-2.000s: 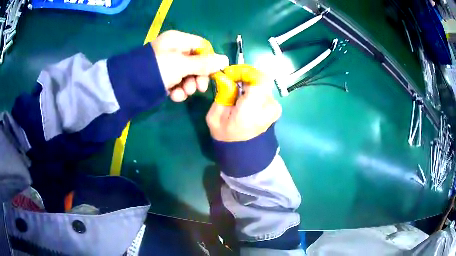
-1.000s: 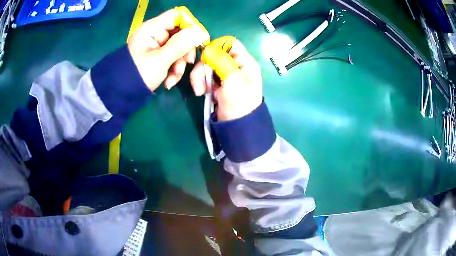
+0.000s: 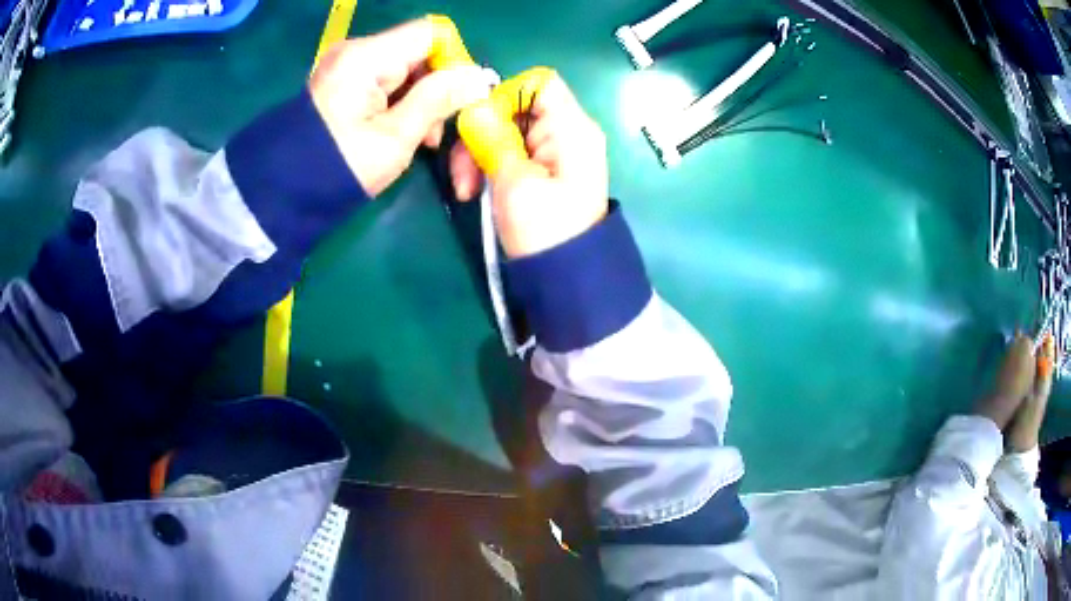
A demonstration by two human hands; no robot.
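My left hand (image 3: pixel 393 100) and my right hand (image 3: pixel 534 159) meet at the upper middle, both with yellow finger cots. My right hand holds a white sleeved wire harness (image 3: pixel 493 264), which hangs down past my right wrist. My left thumb and forefinger pinch a tiny white piece (image 3: pixel 487 78), likely a connector housing, at the harness end. The fingertips hide the wire ends. Another harness with black lead wires (image 3: pixel 716 100) lies on the green bench to the right, and part of a further one (image 3: pixel 660 32) lies above it.
A blue housing tray (image 3: pixel 153 24) with small white blocks is at the upper left. A dark metal rail (image 3: pixel 928 88) curves along the right. White harnesses (image 3: pixel 1051 294) lie at the far right, where another person's hands (image 3: pixel 1019 382) reach in. A yellow line (image 3: pixel 277 346) crosses the bench.
My hands moved up and left from two seconds ago, and the harness now hangs below my right hand. Another person's hands and sleeves have come in at the lower right.
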